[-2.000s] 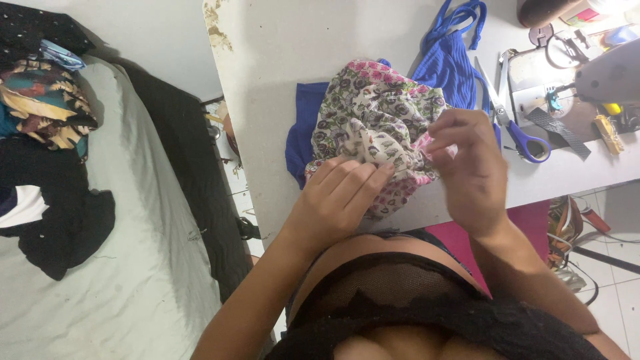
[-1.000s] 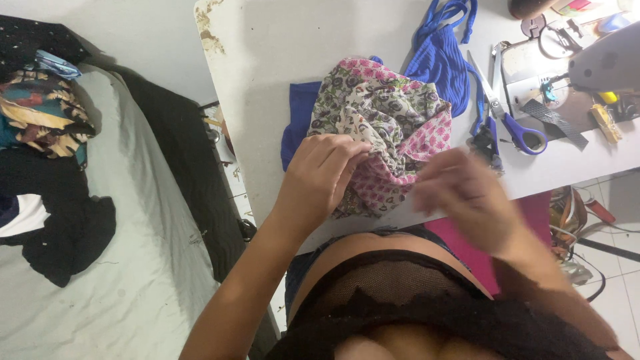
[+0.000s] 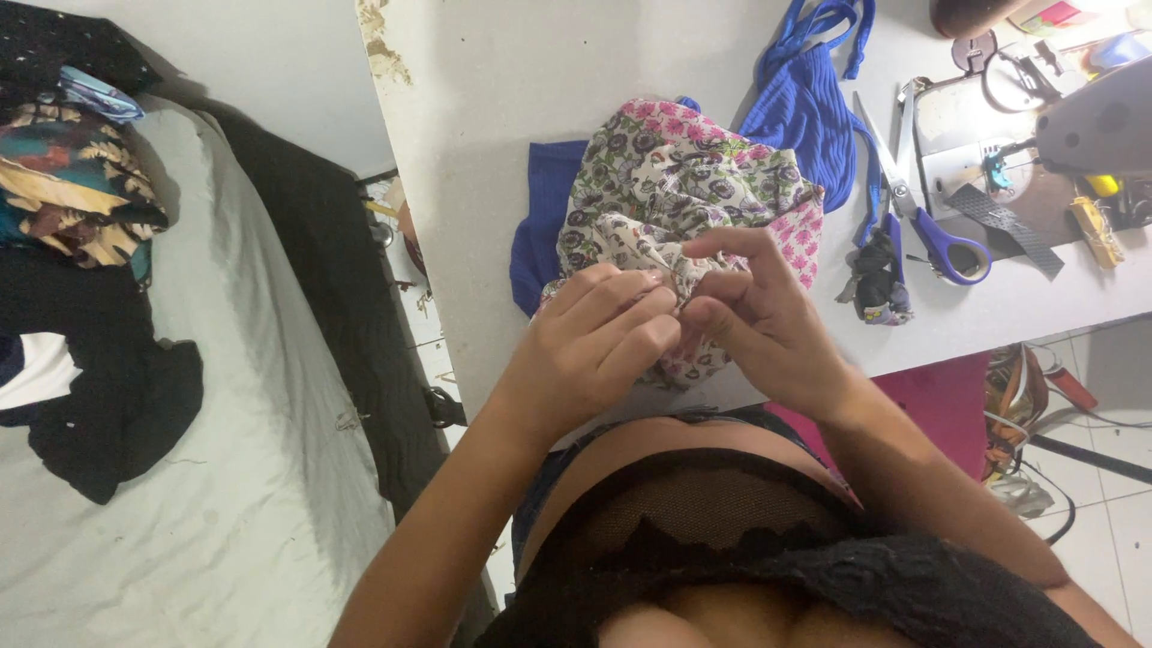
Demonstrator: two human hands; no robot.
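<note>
A floral printed cloth in white, pink and green lies bunched on the table in front of me. My left hand grips a fold of it, with the fingers curled over the near part. My right hand is close beside the left fingertips, thumb and fingers bent toward the same fold; whether it pinches the cloth is not clear. Blue ribbed fabric shows from under the cloth on the left, and a blue ribbed piece with straps lies at its upper right.
Scissors with purple handles lie open right of the cloth, near a small dark bundle. Farther right are a sewing machine, a dark textured strip and a yellow clip-like object. Clothes lie on a sheet-covered surface at left.
My right hand, raised and apart from the left a moment ago, has come in to the left fingertips. My left hand stays on the floral cloth, whose folds have shifted.
</note>
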